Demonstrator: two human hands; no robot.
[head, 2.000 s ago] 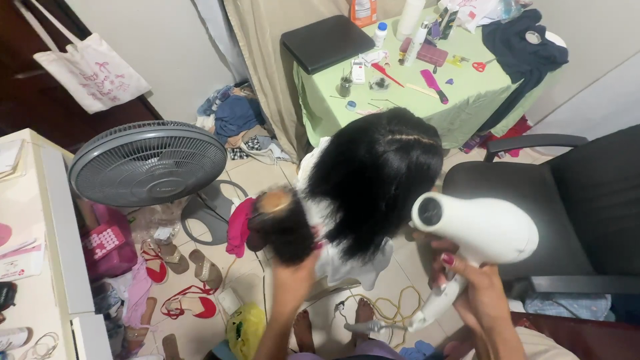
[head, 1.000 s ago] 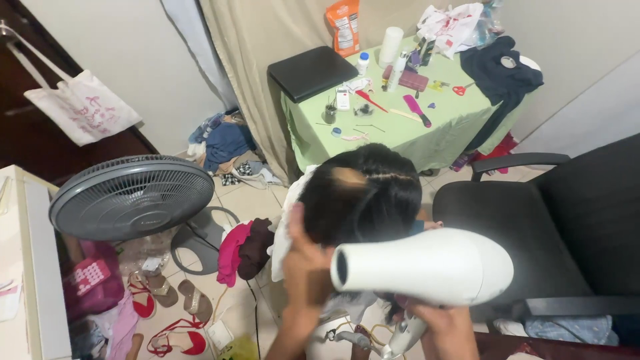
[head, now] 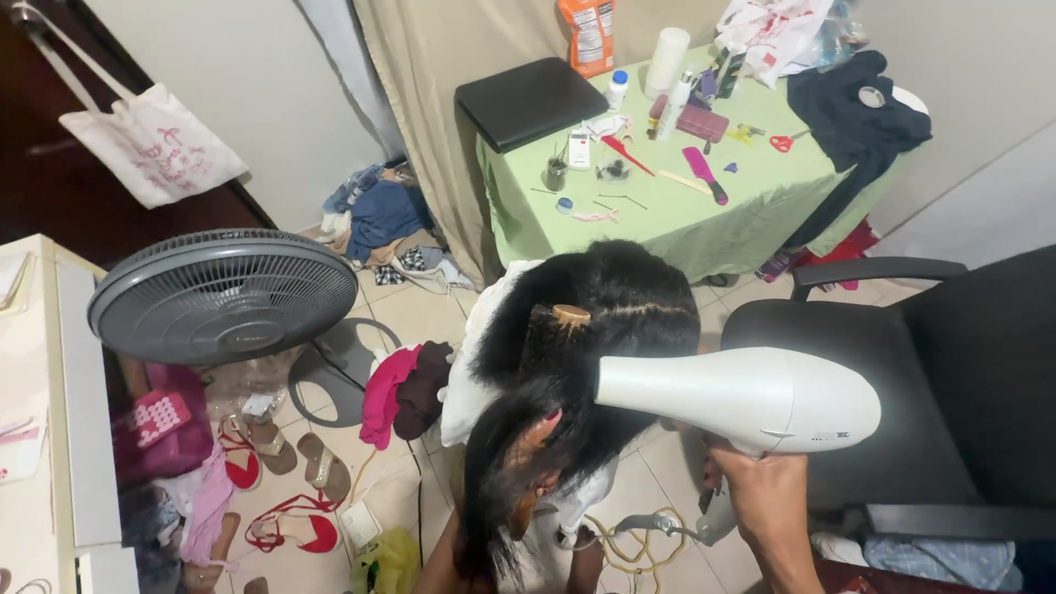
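A seated person with long dark hair (head: 631, 289), parted on the scalp, and a white garment (head: 470, 355) is in front of me. My left hand (head: 536, 454), partly covered by strands, grips the wooden handle of a round hairbrush (head: 571, 315). The brush's wooden end shows at the side of the head, its bristles in the hair; much of it is hidden. My right hand (head: 755, 487) holds the handle of a white hair dryer (head: 734, 396). The dryer's nozzle points left, close to the hair beside the brush. Its cord hangs below my right hand.
A table with a green cloth (head: 528, 223) bears a black laptop (head: 540, 103), bottles, combs and red scissors (head: 788, 142). A grey fan (head: 223, 297) stands left, a black office chair (head: 833, 388) right. Sandals (head: 326, 466), clothes and a looped yellowish cord (head: 643, 561) lie on the tiles.
The brush went from beside the head to the hair on top, then down its side. My right hand brought the dryer from the right, in close to the hair.
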